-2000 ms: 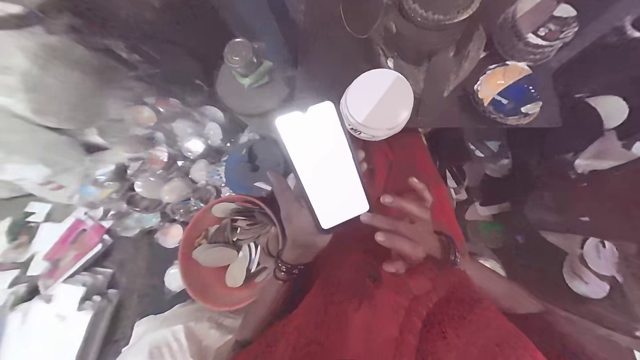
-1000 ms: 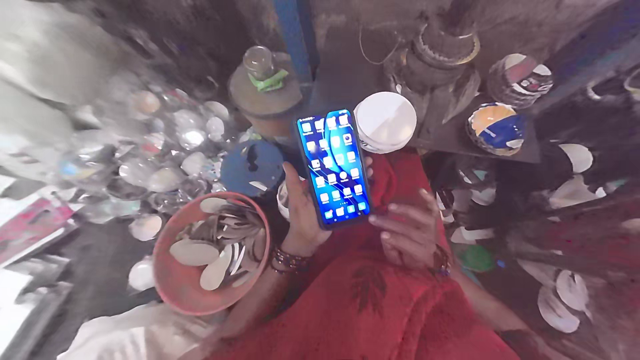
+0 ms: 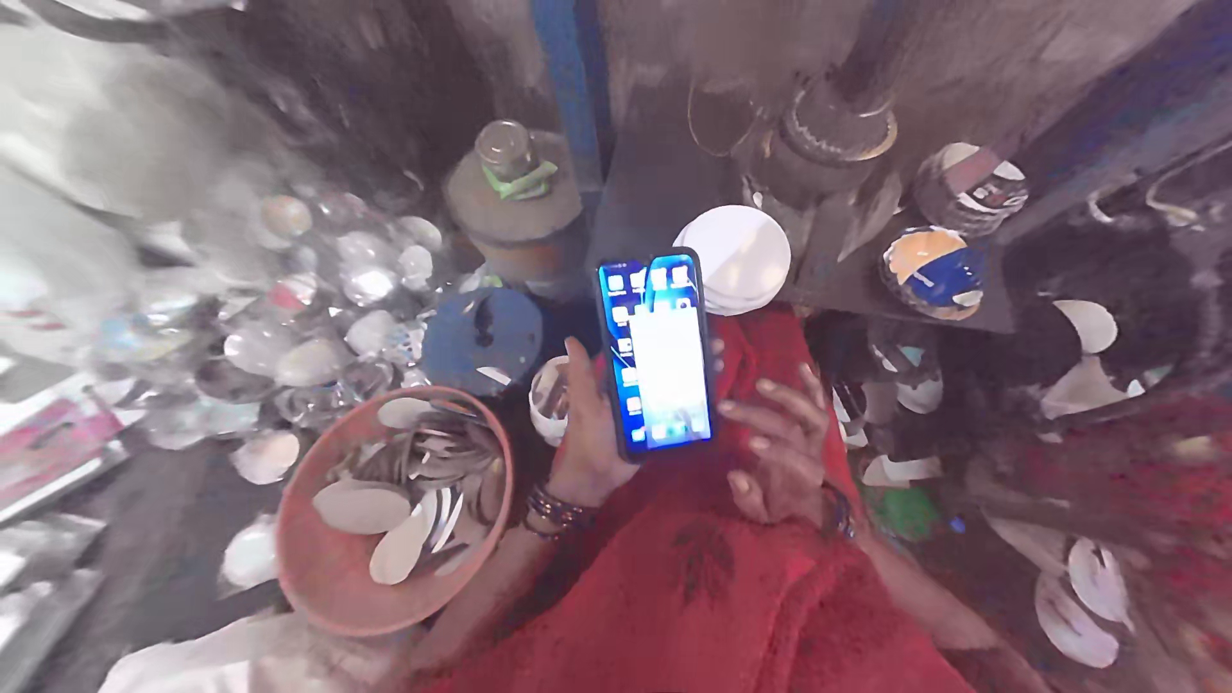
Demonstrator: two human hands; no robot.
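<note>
A smartphone with a lit screen of app icons and a bright pale patch is upright in my left hand, its edges between my thumb and fingers. My right hand hovers just right of the phone over the red cloth on my lap, fingers spread and holding nothing. Behind the phone's upper right corner lies a stack of white discs. Left of my left wrist stands a reddish-brown bowl with many oval pale pieces. A round white object is partly hidden behind my left hand.
A blue round lid or container lies beyond the bowl, beside a heap of shiny round pieces. Farther back stands a drum-like block with a glass jar on top. At right, round stacks sit on a dark board; pale offcuts lie lower right.
The phone screen has gone from all white to app icons, and now a bright pale patch covers part of them. The view has shifted. My left hand keeps its hold.
</note>
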